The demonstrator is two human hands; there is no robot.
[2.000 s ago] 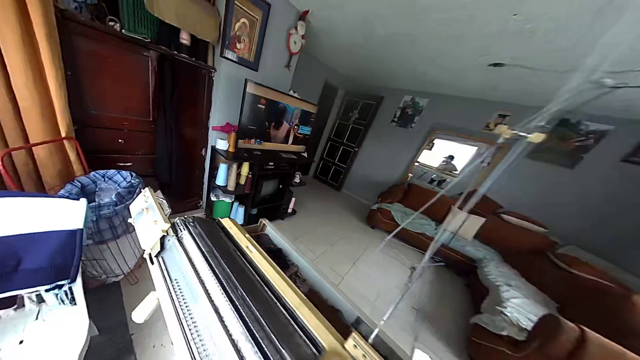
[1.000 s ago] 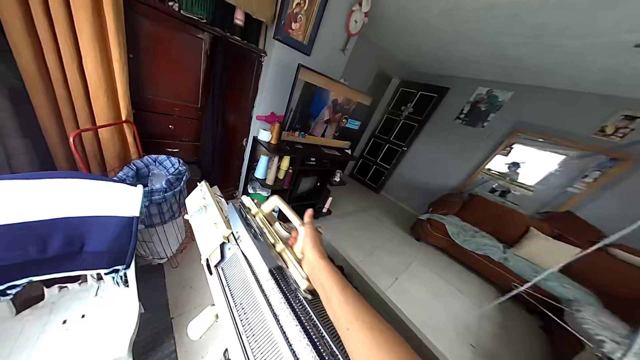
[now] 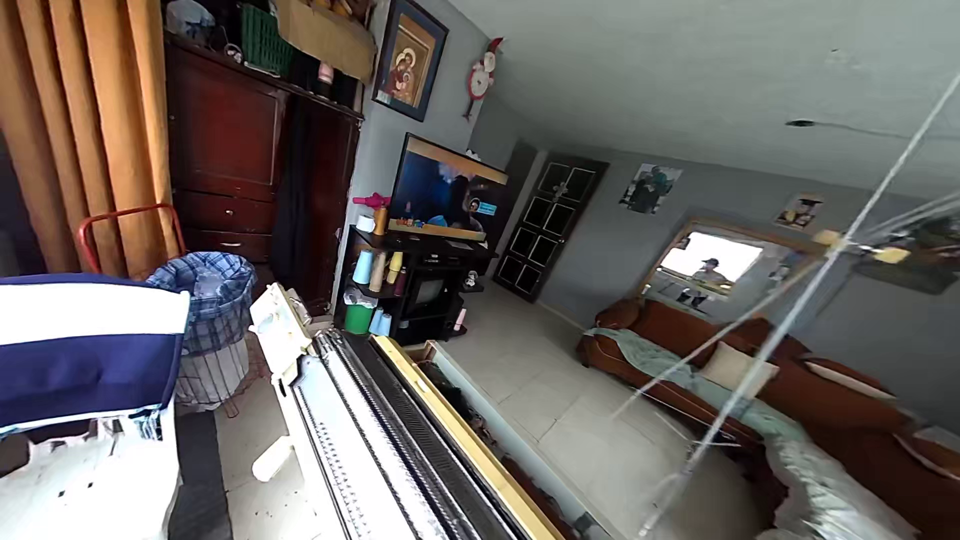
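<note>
A flat-bed knitting machine [image 3: 390, 450] runs from the bottom edge up toward the middle left, its needle bed tilted in the view. At its far end sits a cream-coloured plastic part [image 3: 281, 330]. The carriage is not visible on the part of the bed that shows. A thin metal yarn mast [image 3: 780, 330] rises at the right, with yellowish fittings near its top. Neither my left hand nor my right hand shows, so what they hold or touch is hidden.
A white chair with blue-and-white cloth [image 3: 82, 352] stands left, beside a wire basket lined with checked fabric [image 3: 214, 330]. Beyond are a black shelf with yarn cones [image 3: 427, 289], a television [image 3: 450, 187] and a door [image 3: 551, 225]. A brown sofa [image 3: 675, 330] stands right.
A second ago my right hand was on the handle of the carriage near the machine's far end; now hand and carriage are out of view. The view has turned right since then.
</note>
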